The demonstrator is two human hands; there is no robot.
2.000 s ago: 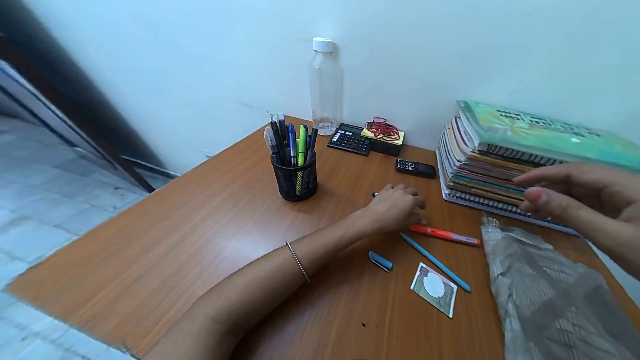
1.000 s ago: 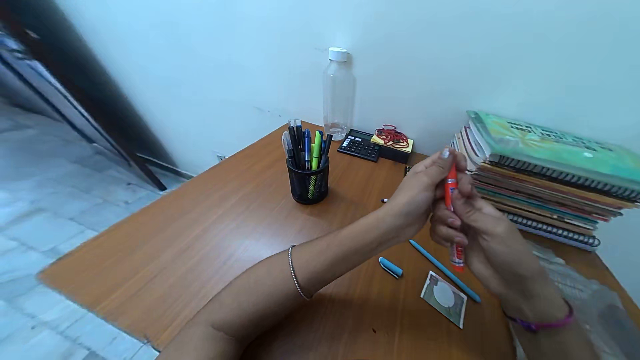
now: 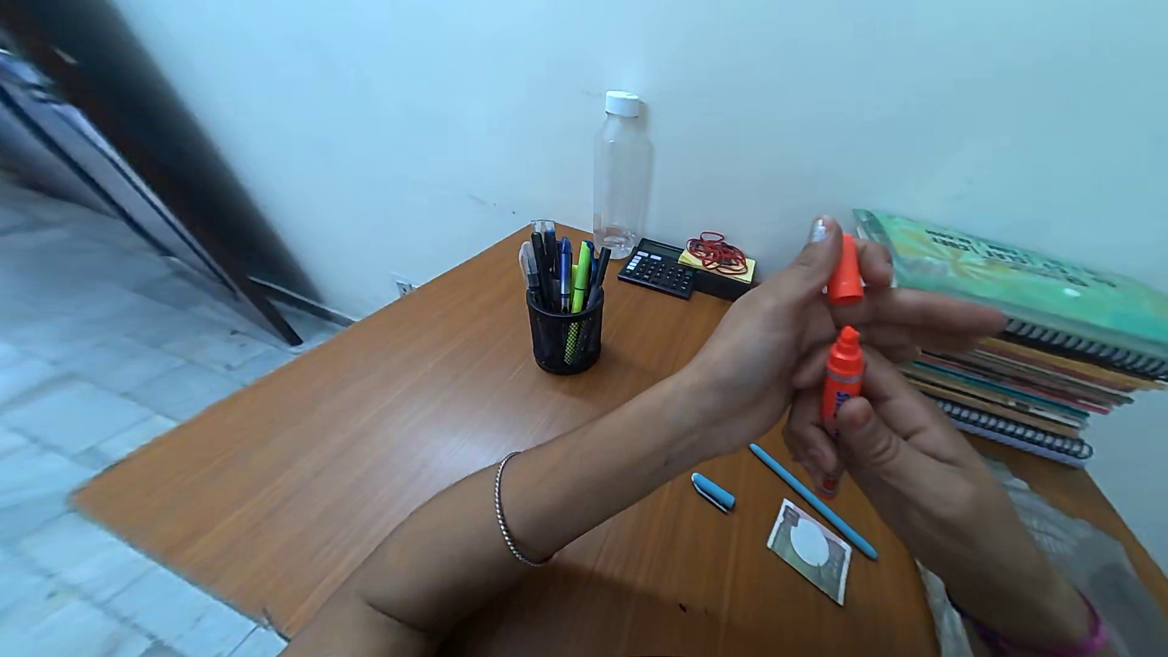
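Note:
My left hand (image 3: pixel 776 338) pinches the orange-red cap (image 3: pixel 847 271) of a highlighter between thumb and finger. Below it, my right hand (image 3: pixel 899 447) grips the orange-red highlighter body (image 3: pixel 841 379), its tip bare and pointing up. A small gap separates cap and tip. On the wooden desk beneath lie a blue pen cap (image 3: pixel 714 492), a slim blue pen (image 3: pixel 812 502) and a small card with a pale oval (image 3: pixel 810 550). A black mesh pen holder (image 3: pixel 565 342) full of pens and a green highlighter stands to the left of my hands.
Along the wall stand a clear bottle with a white cap (image 3: pixel 623 173), a black calculator (image 3: pixel 657 268) and red rubber bands (image 3: pixel 717 253) on yellow notes. A stack of notebooks (image 3: pixel 1031 274) rises at the right, with a crumpled translucent plastic bag (image 3: pixel 1068 538) in front.
The highlighter lay on the desk two seconds ago; both hands then held it raised. Now its cap is off, in my left hand, with the body in my right.

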